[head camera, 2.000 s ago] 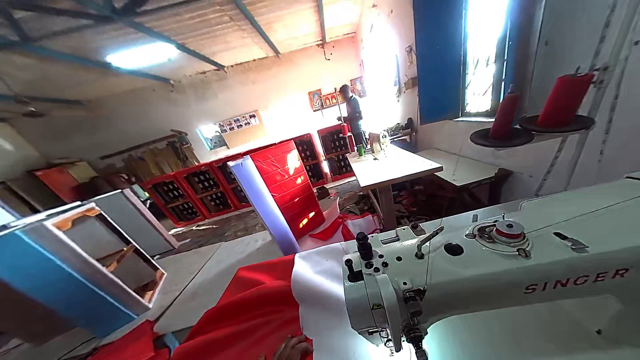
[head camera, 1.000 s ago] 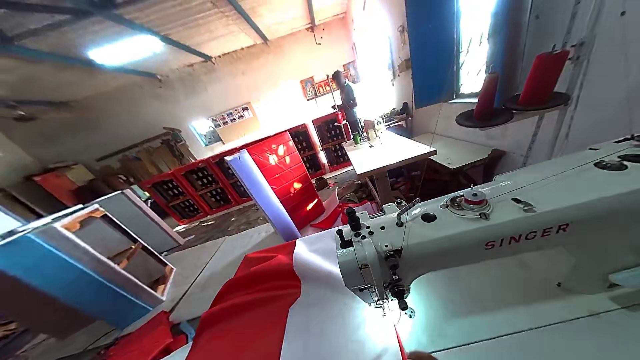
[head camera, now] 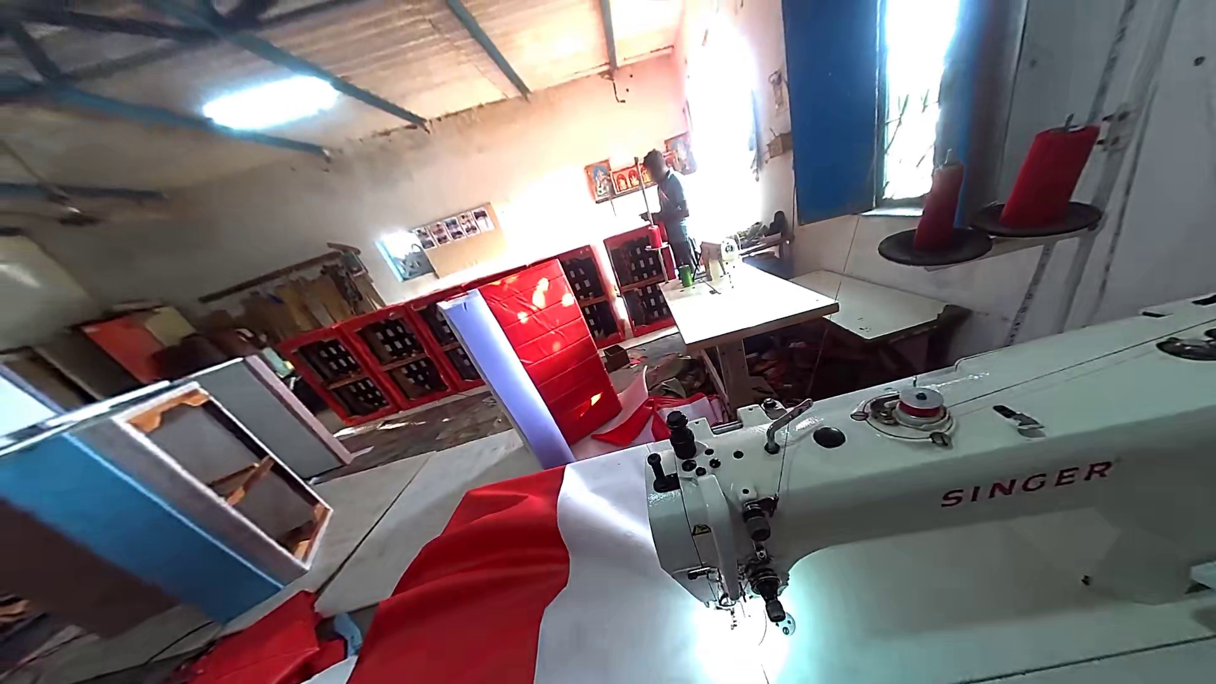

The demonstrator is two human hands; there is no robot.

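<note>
A white Singer sewing machine (head camera: 902, 494) reaches in from the right, its needle area lit by a lamp. Red and white material (head camera: 475, 579) lies on the machine table, with its white part running beside and under the machine head. A bobbin wound with red thread (head camera: 920, 403) sits on top of the machine. Two cones of red thread (head camera: 1045, 179) stand on black discs at the upper right. Neither my left hand nor my right hand shows in the present view.
Framed panels (head camera: 218, 465) lean at the left, near a crumpled red piece (head camera: 261, 641). Beyond the table stands a red padded panel (head camera: 546, 342). Farther back, a person (head camera: 671, 204) stands by another sewing table (head camera: 750, 304); red racks (head camera: 399, 356) line the wall.
A hand on the red material at the bottom edge two seconds ago has gone out of view. Fingertips seen at the bottom edge one second ago are also out of view.
</note>
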